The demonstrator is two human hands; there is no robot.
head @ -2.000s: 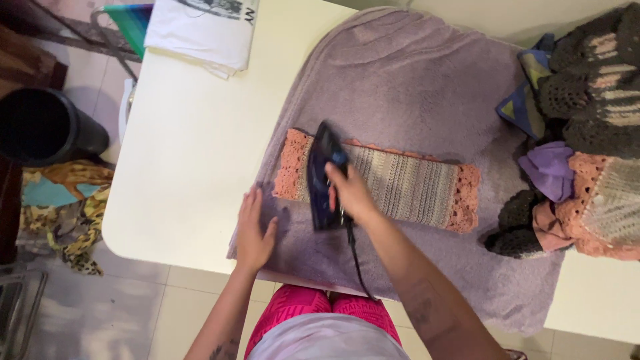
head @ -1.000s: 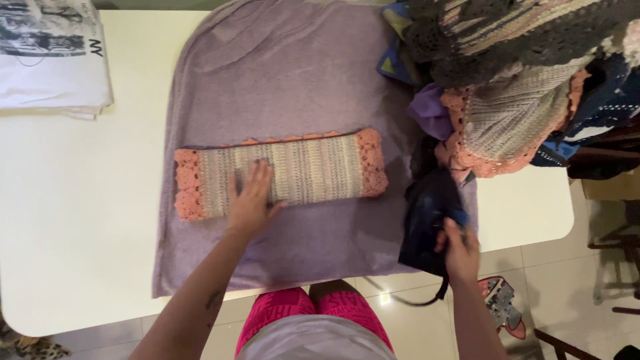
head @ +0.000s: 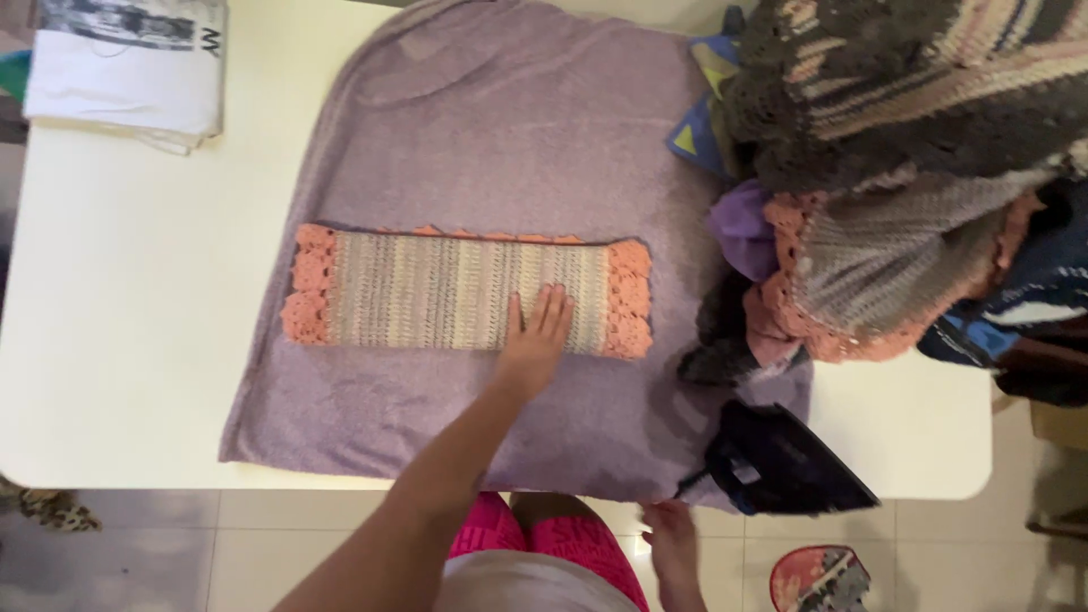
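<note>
A folded striped crochet piece with coral scalloped ends point(head: 425, 289) lies flat on a lavender plush blanket point(head: 510, 127). My left hand point(head: 537, 336) rests on its right part, palm down, fingers apart. A dark clothes iron point(head: 782, 463) stands at the near right edge of the table, partly over the blanket. My right hand point(head: 673, 531) is just left of the iron at the table's edge, near its cord; it is blurred, and whether it holds the cord cannot be told.
Crocheted garments in grey, coral and black point(head: 901, 255) are heaped on the right of the white table point(head: 153, 297). A folded white printed cloth point(head: 127, 85) lies at the far left. A red and grey item point(head: 820, 582) is on the tiled floor.
My right hand, which moved the iron from the crochet piece to the right, has let go of its handle and moved left. My left hand has moved rightward across the piece.
</note>
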